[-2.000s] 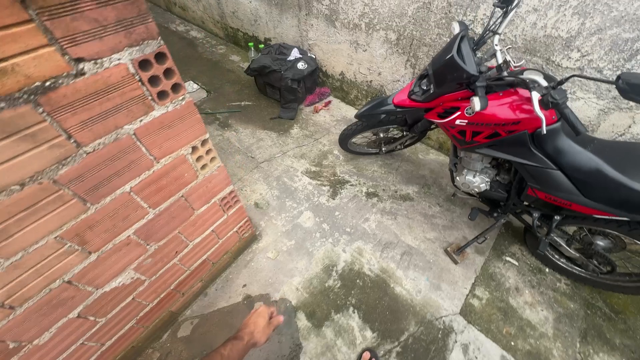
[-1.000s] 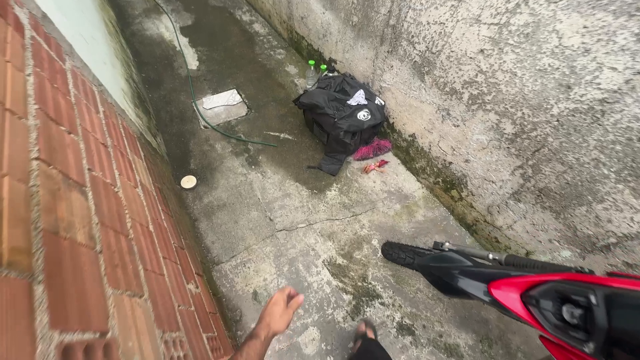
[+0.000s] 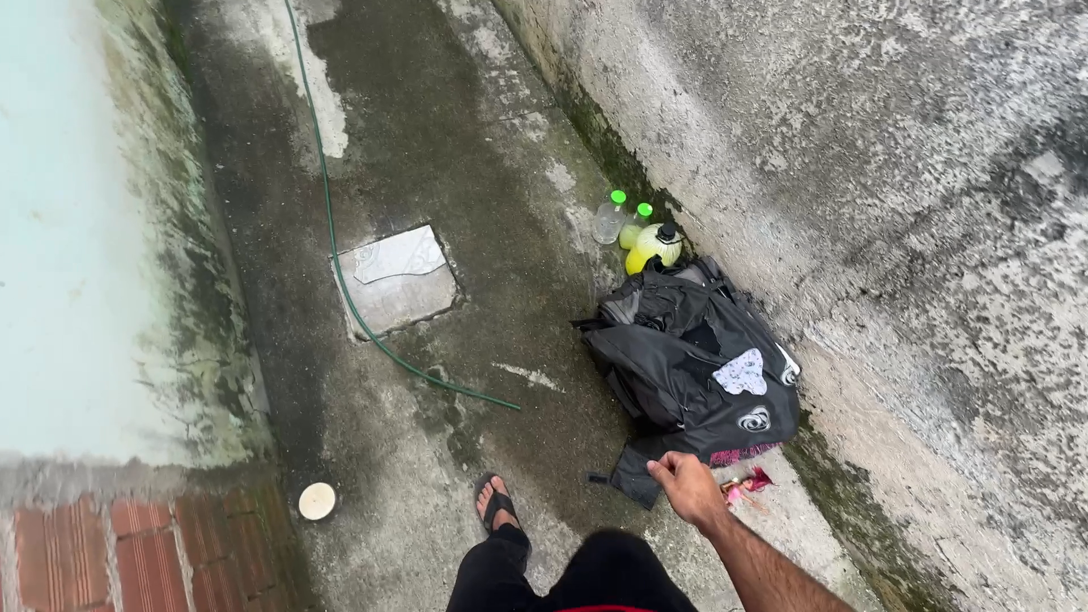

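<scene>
My right hand (image 3: pixel 688 486) reaches in from the lower right, fingers loosely curled, with no object visible in it. In the view it overlaps the lower edge of a black fabric bag (image 3: pixel 671 382) on the concrete by the rough wall; contact cannot be told. A small patterned cloth (image 3: pixel 741 372) lies on the bag, and something fuzzy and magenta (image 3: pixel 744 454) shows under its edge. Beside my wrist is a small doll (image 3: pixel 746 484) with reddish hair. Behind the bag stand two green-capped plastic bottles (image 3: pixel 609 219) and a rounder, black-capped container (image 3: pixel 656 246) with yellow contents. My left hand is out of view.
A green hose (image 3: pixel 330 204) crosses a square concrete cover (image 3: pixel 399 297) bearing a broken tile piece (image 3: pixel 399 255). A round pale disc (image 3: pixel 318 501) lies near the brick wall (image 3: pixel 144 552) at lower left. A mossy rough wall (image 3: pixel 850 212) runs along the right. The floor has damp patches.
The view has swung left and moved closer to the bag, and the red motorcycle has left it. My left hand, seen earlier at the bottom, is gone; my right hand has come in.
</scene>
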